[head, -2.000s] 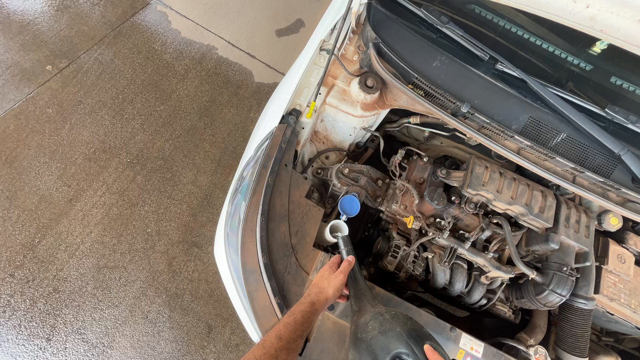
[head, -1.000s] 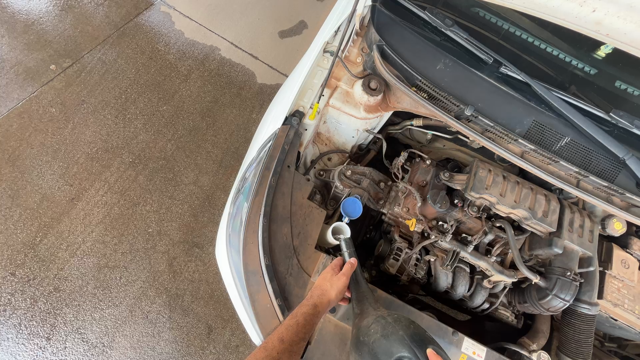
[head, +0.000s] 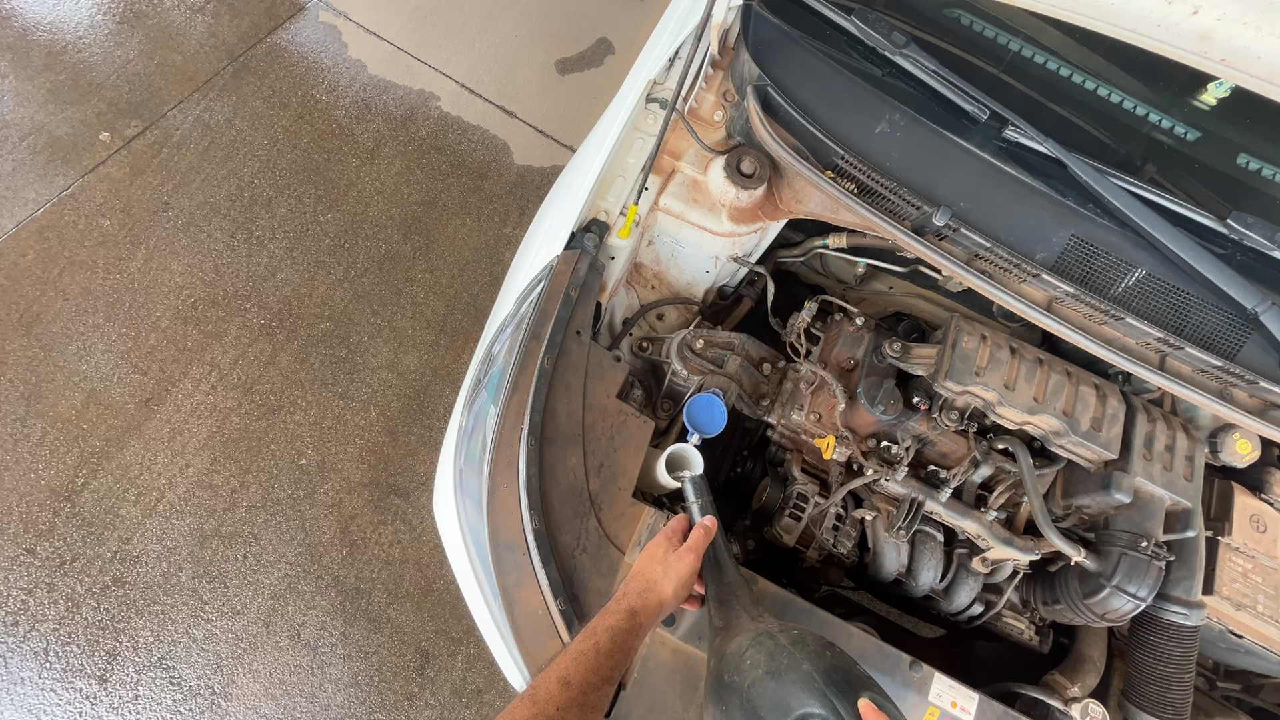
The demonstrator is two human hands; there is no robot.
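Observation:
My left hand (head: pixel 672 568) grips the narrow neck of a dark plastic jug (head: pixel 778 650) with a long spout. The spout's tip rests at the mouth of a white filler neck (head: pixel 679 465), with what looks like clear liquid at the opening. A blue flip cap (head: pixel 705 414) stands open just above that neck, joined by its hinge. Of my right hand (head: pixel 872 709), only a fingertip shows at the bottom edge, against the body of the jug; the rest is out of frame.
A dusty car engine (head: pixel 900 430) lies right of the filler neck, with a yellow dipstick handle (head: pixel 824 446). The headlight (head: pixel 500 400) and white fender (head: pixel 560 215) are at left, beside wet concrete floor (head: pixel 270 380). A hood prop rod (head: pixel 672 110) rises at the top.

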